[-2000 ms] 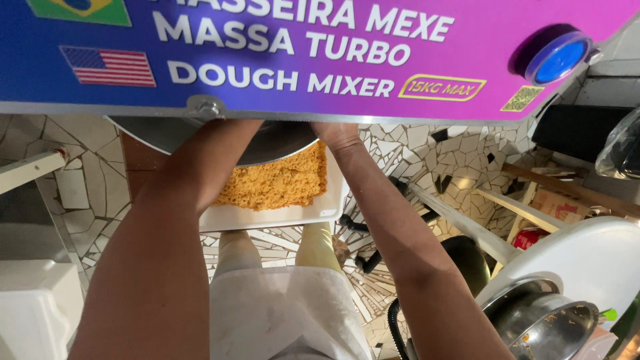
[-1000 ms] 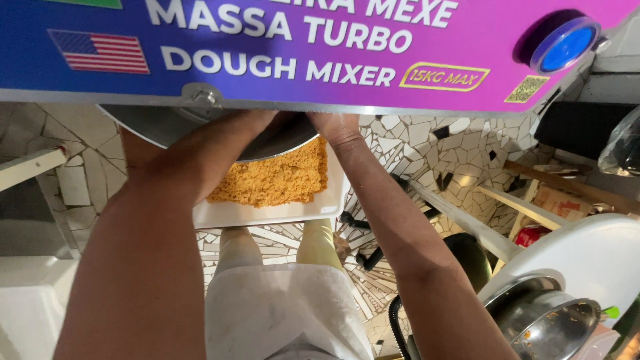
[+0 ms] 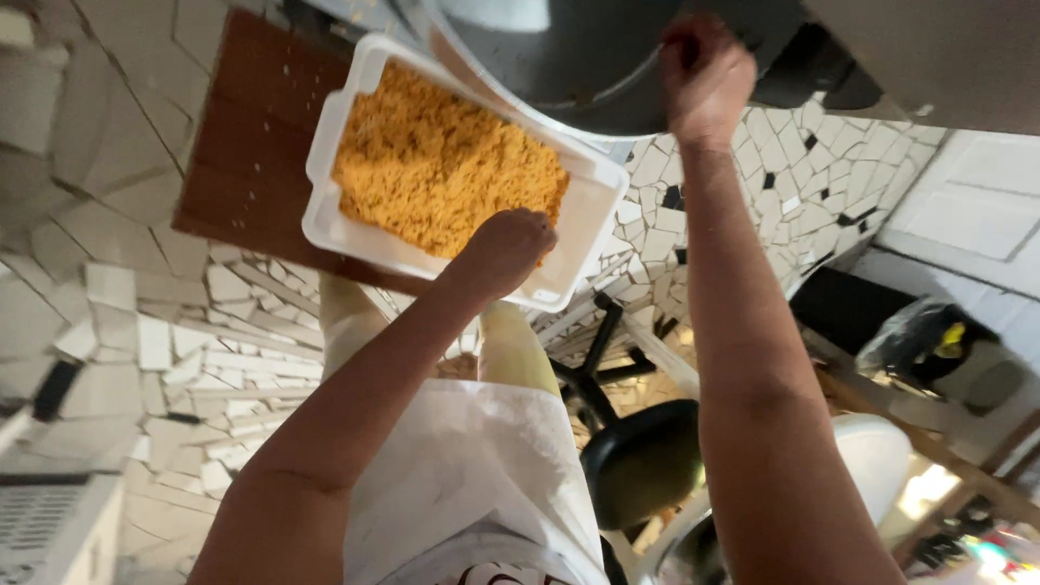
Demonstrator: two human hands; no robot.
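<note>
A white plastic tub (image 3: 605, 191) holds an orange crumbly mixture (image 3: 447, 162) and rests on a brown board (image 3: 252, 154). Over the right part of the mixture is my left hand (image 3: 508, 248), its fingers curled; whether it holds any crumbs cannot be told. The large metal mixer bowl (image 3: 569, 65) tilts above the back of the tub. My right hand (image 3: 707, 77) is at the bowl's right side, fingers bent at its rim; blur and shadow hide the exact grip.
A dark round stool seat (image 3: 646, 463) and black stool legs (image 3: 597, 366) stand at the lower right. Farther right are a plastic-wrapped item (image 3: 926, 341) and a white rounded item (image 3: 873, 455). A grey mixer panel (image 3: 934, 57) spans the upper right, above a mosaic floor (image 3: 812, 179).
The view has shifted strongly, and the mixer's printed panel has left it. My left hand has moved from the bowl to over the mixture. More of the tub now shows.
</note>
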